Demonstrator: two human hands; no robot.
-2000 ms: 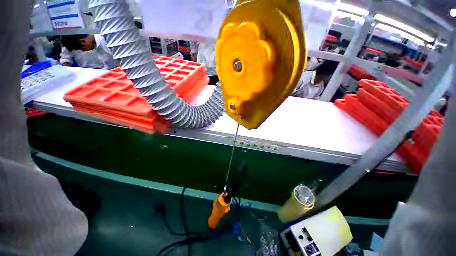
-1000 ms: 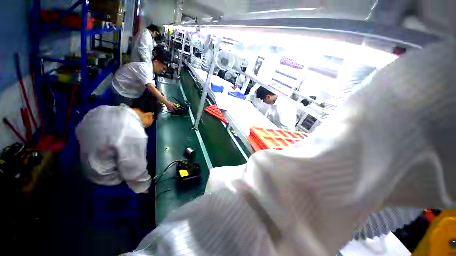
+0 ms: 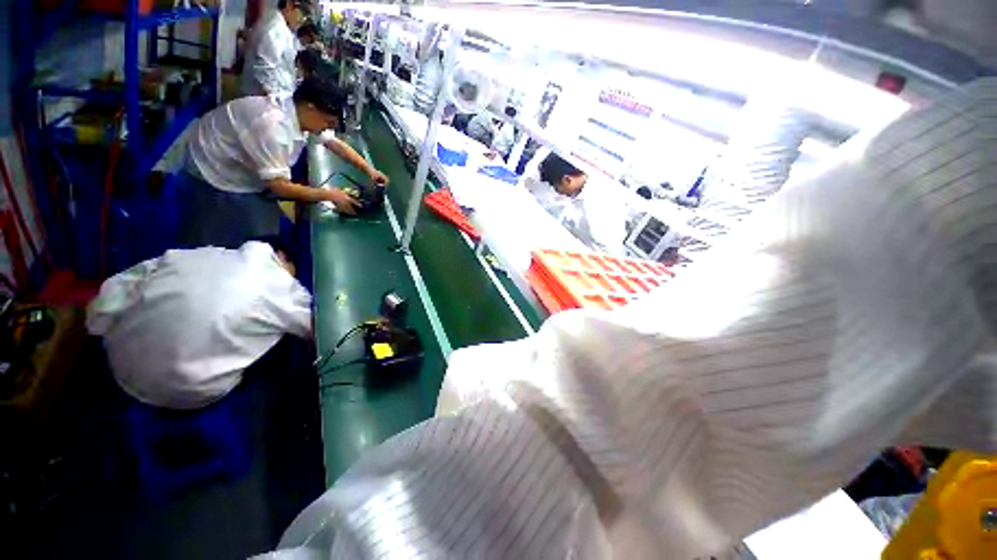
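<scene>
Neither of my hands shows. A white striped sleeve [image 3: 678, 383] of mine fills the lower right and rises to the right edge; its hand is out of the picture or hidden. The yellow spring balancer [image 3: 953, 523] shows partly at the lower right corner, cut off by the edge. A black bench unit with a yellow label [image 3: 391, 352] stands on the green bench [image 3: 355, 421] left of the sleeve, with black cables at its left. A small dark cylindrical part [image 3: 394, 305] is just behind it.
A crouching person in white [image 3: 202, 317] is left of the bench over a blue stool [image 3: 191, 443]. Another person [image 3: 246, 148] reaches to a black unit farther along. Orange-red trays [image 3: 596, 281] lie on the white shelf [image 3: 508, 230] beyond the green conveyor [image 3: 443, 257]. A blue rack [image 3: 133, 104] stands far left.
The view has swung from the balancer, screwdriver and trays to look left along the line. Since one second ago, the seated person has bent lower and the person behind has both hands at the black unit.
</scene>
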